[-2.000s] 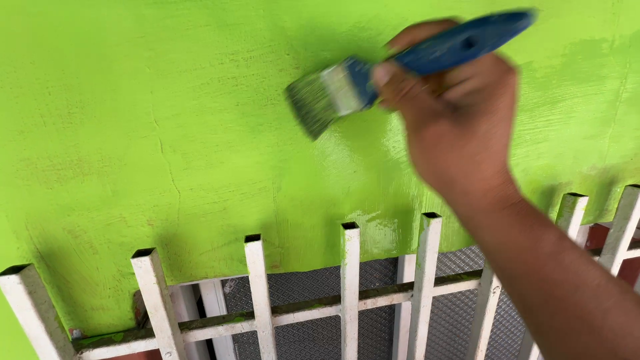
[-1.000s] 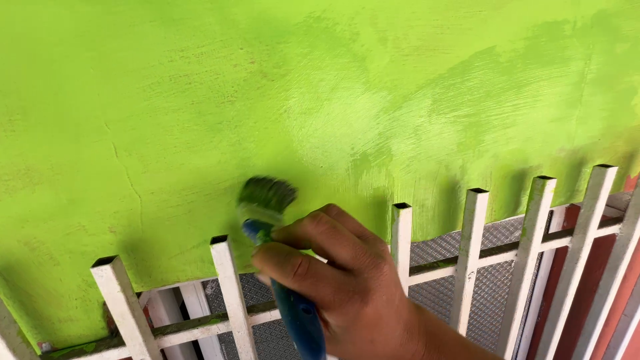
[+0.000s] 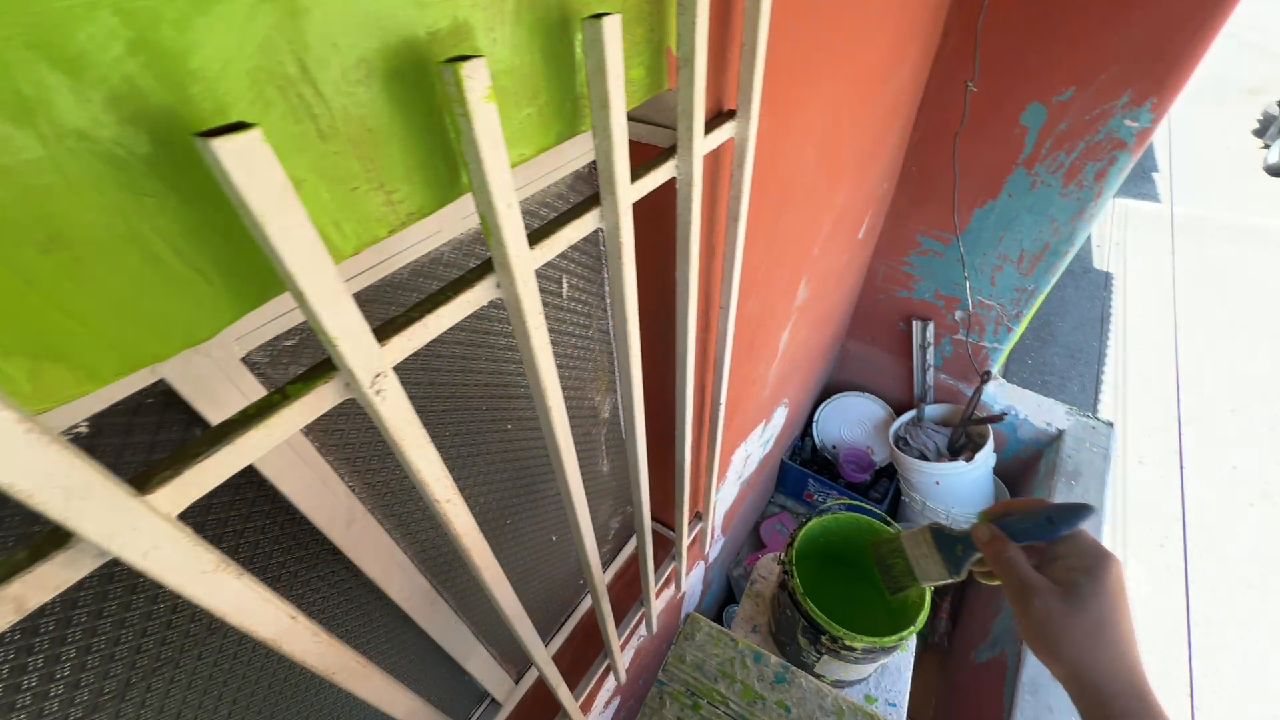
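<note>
At the lower right, my right hand (image 3: 1065,590) is closed around the blue handle of a flat paintbrush (image 3: 930,558). Its bristles are over the right side of an open bucket of green paint (image 3: 850,580); whether they touch the paint I cannot tell. The bucket stands on a paint-spattered surface. Upper left is the wall painted bright green (image 3: 300,90). My left hand is out of view.
White metal bars (image 3: 530,320) stand before a meshed window on the left. Beyond the bucket are a white pail (image 3: 943,475) holding rags and tools, a round white lid (image 3: 853,428) and a blue box (image 3: 815,485). A wire (image 3: 960,180) hangs by the red wall.
The brush in my right hand has gone from the green wall to the paint bucket. The view has swung far to the right and down.
</note>
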